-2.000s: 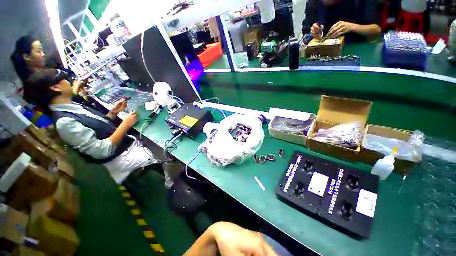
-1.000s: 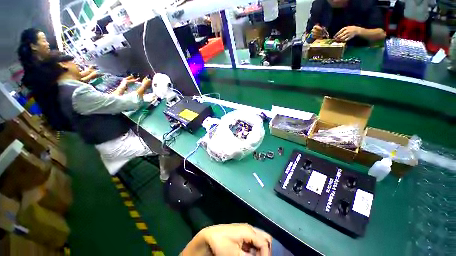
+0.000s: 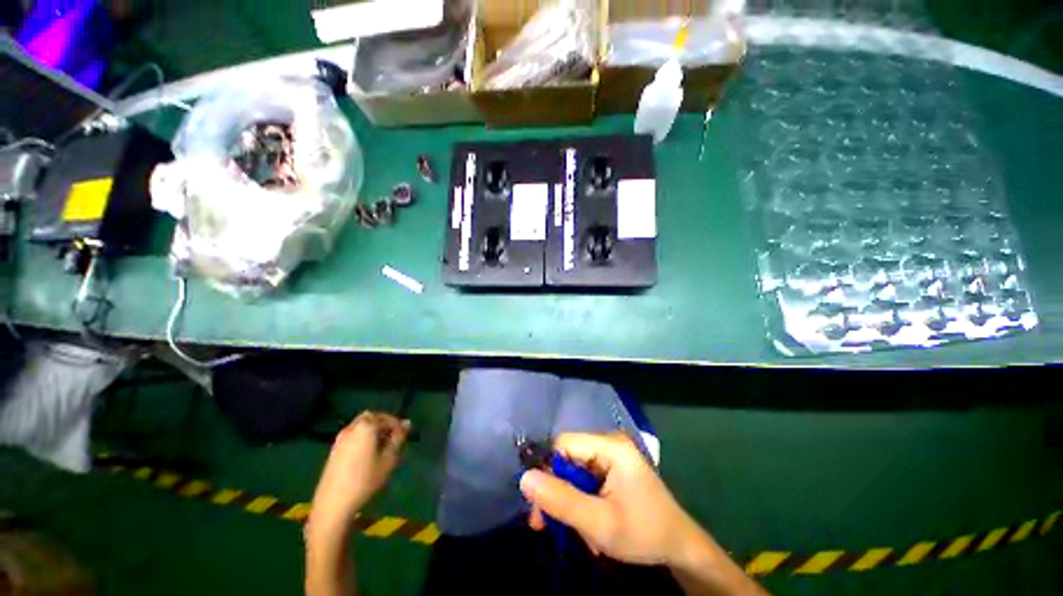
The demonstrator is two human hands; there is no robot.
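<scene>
My right hand [image 3: 624,495] is above my lap, shut on side cutters [image 3: 571,470] with blue handles; their short dark jaws point up and left. My left hand [image 3: 359,463] is left of my lap, below the bench edge, fingers bent together. A small dark spot shows at its fingertips, too small to tell whether it is a held part. On the bench, several small dark housings [image 3: 402,194] lie left of two black fixtures [image 3: 546,277] with white lettering, pale labels and two oval recesses each. A thin white strip [image 3: 402,278] lies at their lower left.
A clear plastic bag of housings [image 3: 216,227] and a black box with yellow label [image 3: 131,175] are at left. Open cardboard boxes [image 3: 530,107] and a white bottle [image 3: 661,103] stand behind the fixtures. A clear blister tray [image 3: 892,221] lies right. The bench edge runs above my hands.
The view has swung right and down onto the bench and my lap. Both my hands now show apart, the right with the cutters. The blister tray is now largely in view; the other people are out.
</scene>
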